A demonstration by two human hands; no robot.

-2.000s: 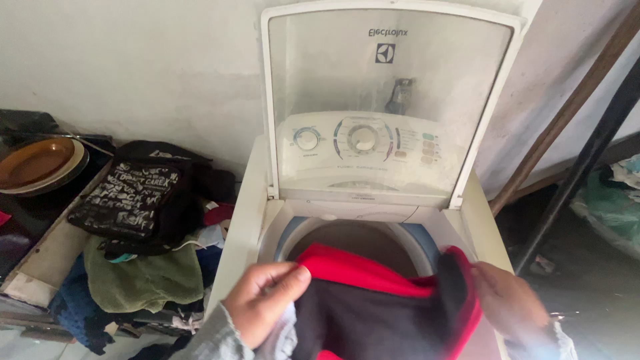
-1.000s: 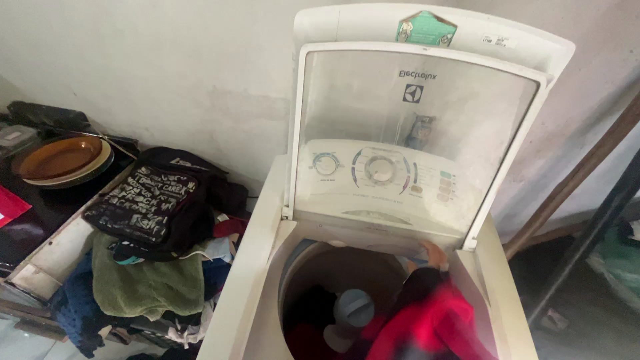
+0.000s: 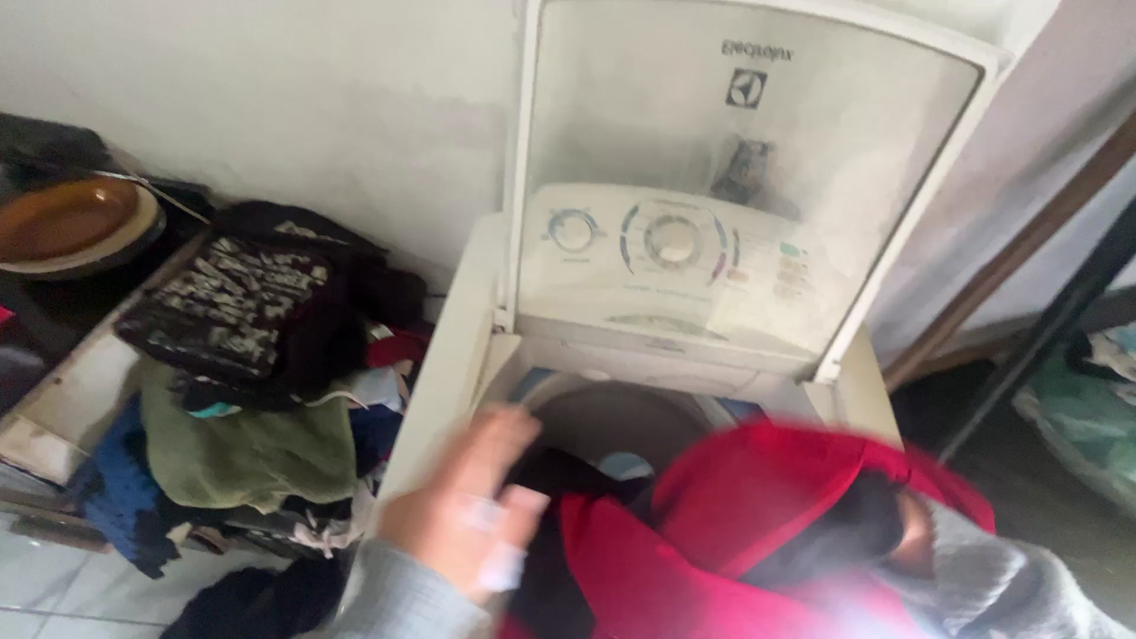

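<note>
A red and black cloth garment (image 3: 754,515) lies bunched over the front of the open drum of a white top-loading washing machine (image 3: 435,382). My right hand (image 3: 912,532), mostly hidden by the cloth and a grey sleeve, holds the garment at the right. My left hand (image 3: 466,506), blurred, is over the machine's left front rim beside the garment, fingers spread, with something whitish at the fingers. Whether it touches the cloth cannot be told. Inside the drum (image 3: 621,417) dark cloth and the pale top of the agitator (image 3: 626,466) show. The clear lid (image 3: 745,160) stands raised.
Left of the machine is a heap of clothes with a black printed bag or garment (image 3: 240,302) and an olive green cloth (image 3: 248,444). Stacked plates (image 3: 71,222) sit at the far left. A wooden pole (image 3: 1021,257) and a dark bar lean at the right.
The red and black garment, lower in the drum opening a second ago, is now raised and spread across the front. My left hand has come into view at the left rim.
</note>
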